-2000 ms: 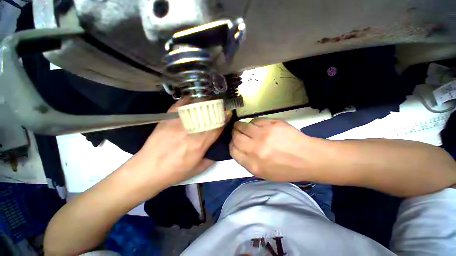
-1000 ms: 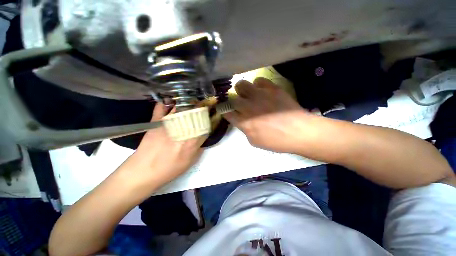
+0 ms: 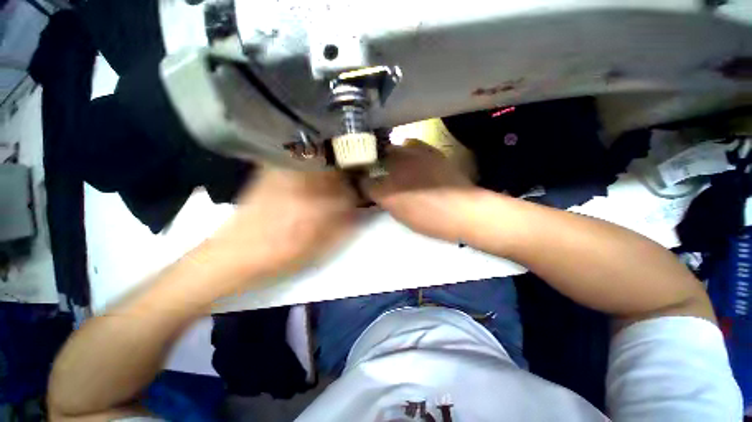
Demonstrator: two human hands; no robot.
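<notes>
The off-white sewing machine head (image 3: 462, 58) fills the top of the view, with its cream ribbed tension dial (image 3: 354, 151). My left hand (image 3: 301, 210) is blurred, just left of and below the dial; its fingertips are hard to make out. My right hand (image 3: 420, 181) is right of the dial, its fingers bent near the yellowish needle plate (image 3: 429, 132) and partly in shadow. A little dark cloth shows between the hands. A black garment piece (image 3: 132, 157) lies left of and behind the machine head. The needle and presser foot are hidden.
Black cloth (image 3: 536, 148) with a small round mark and red lights lies under the machine arm. White labels (image 3: 693, 162) are at the right of the white table (image 3: 198, 280). A long dark piece (image 3: 66, 189) runs down the left. A blue crate (image 3: 738, 280) stands far right.
The view has pulled back, showing more of the machine and left side. My right hand first rose toward the needle plate and remains near it. My left hand has become blurred.
</notes>
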